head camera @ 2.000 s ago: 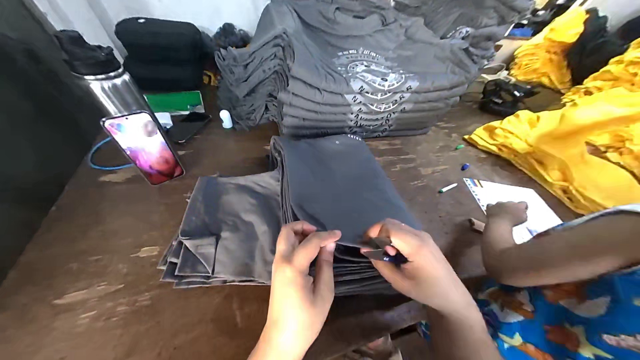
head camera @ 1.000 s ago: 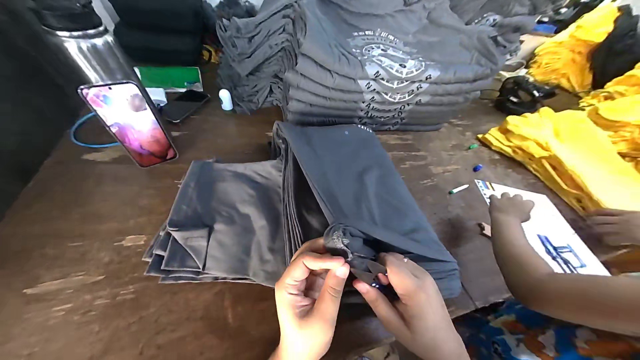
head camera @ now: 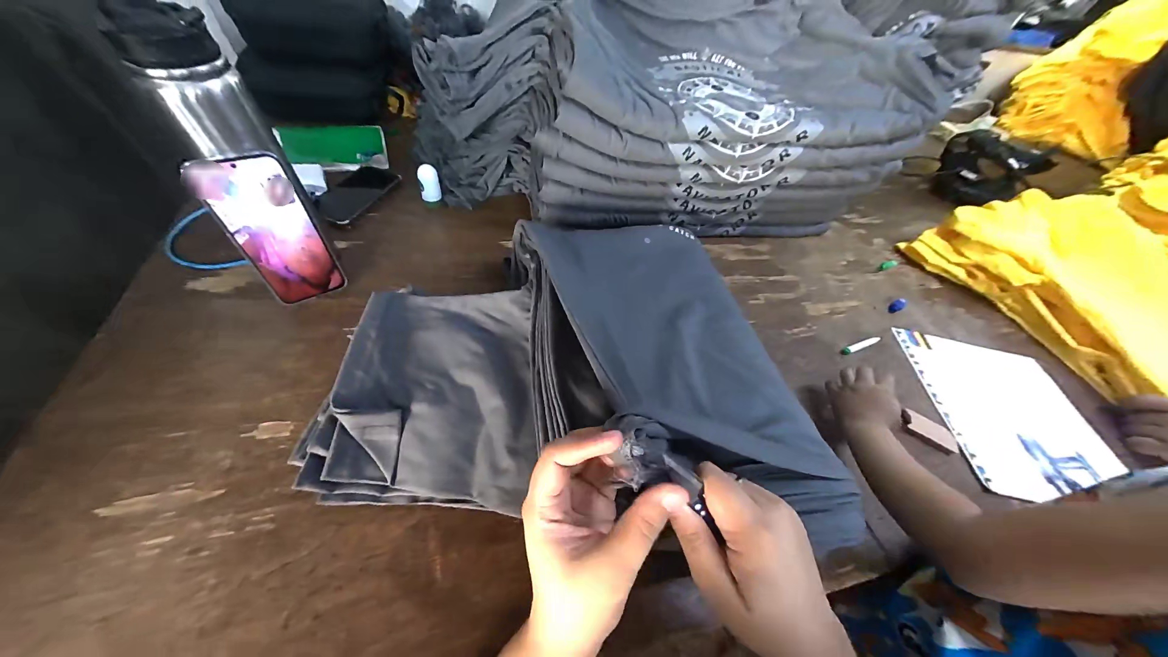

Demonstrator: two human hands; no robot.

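Note:
A folded stack of dark grey garments lies on the wooden table, its upper layer turned over to the right. Between thumb and fingers my left hand pinches a bunched bit of the grey fabric at the near edge. My right hand touches it from the right and grips a small dark tool with a pointed metal blade; its kind cannot be told, as the fingers cover most of it.
Behind stand piled grey printed shirts. At left are a propped smartphone, a steel bottle and a dark phone. Rightward, another person's arm rests by a drawing sheet, a marker and yellow garments.
The fabric at the near edge, flatter two seconds ago, is now lifted and bunched between my fingers. The other person's hand has moved off the drawing sheet to its left side.

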